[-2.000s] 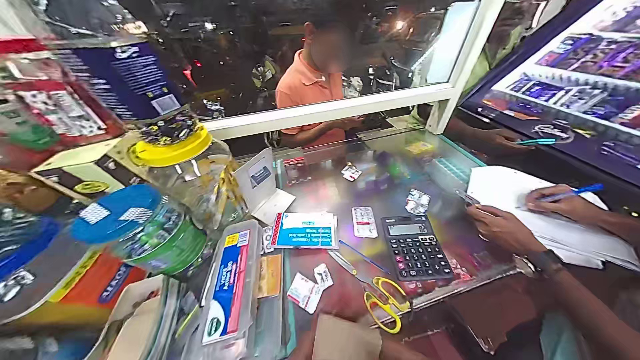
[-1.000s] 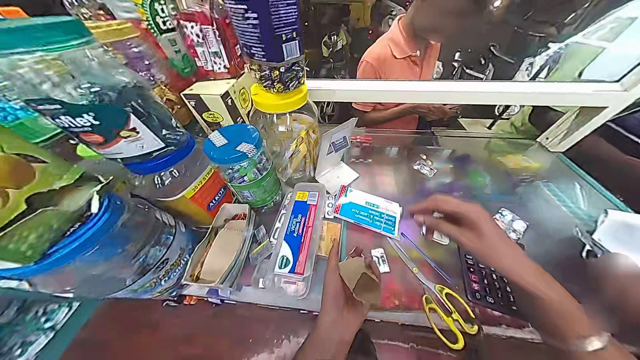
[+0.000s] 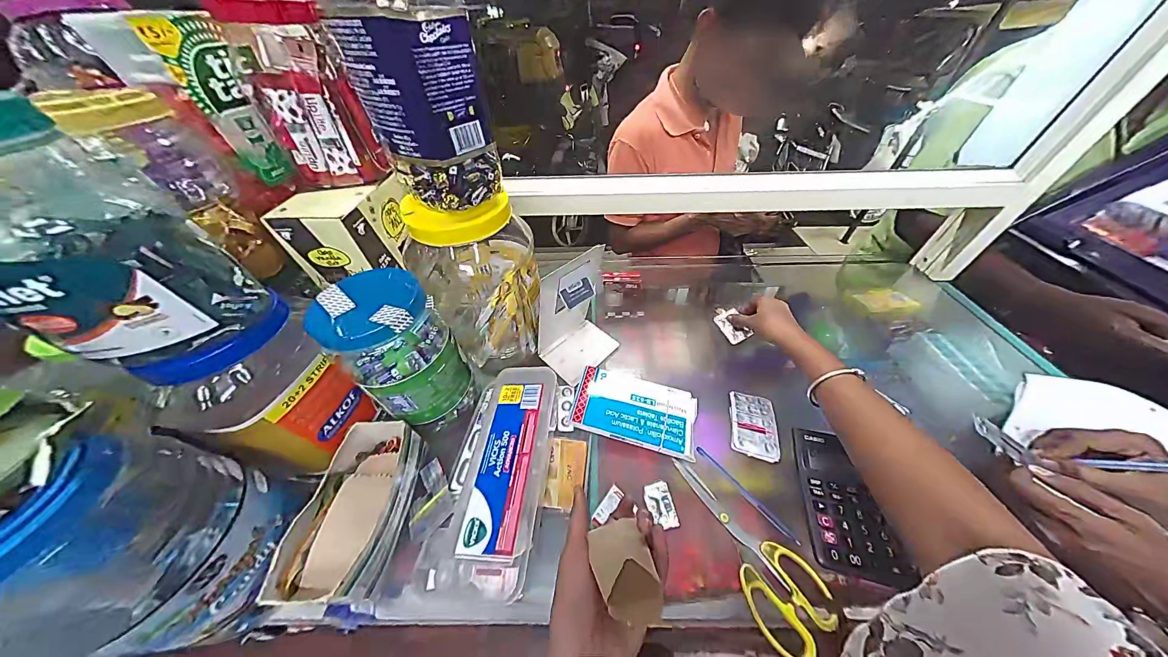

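My left hand (image 3: 607, 584), low in the middle of the view, holds a small brown paper envelope (image 3: 628, 568). Two small blister pieces (image 3: 661, 505) lie just above it on the glass counter. Stretched across the counter, my right hand (image 3: 771, 319) has its fingers on a small silver blister piece (image 3: 733, 325); a bangle circles the wrist. Between the hands are a blue-and-white tablet box (image 3: 636, 412), a blister strip (image 3: 755, 426), a blue pen (image 3: 750, 495) and yellow-handled scissors (image 3: 785, 593). A black calculator (image 3: 853, 511) sits partly beneath my right forearm.
Candy jars crowd the left, one with a blue lid (image 3: 367, 308), near a clear plastic box (image 3: 502, 474) and an open carton of brown envelopes (image 3: 347, 520). A person in an orange shirt (image 3: 671, 128) stands beyond the window frame. Another person's hands (image 3: 1095, 484) are at the right.
My right hand has moved from near the tablet box to the blister piece farther back on the counter. My left hand still holds the brown envelope.
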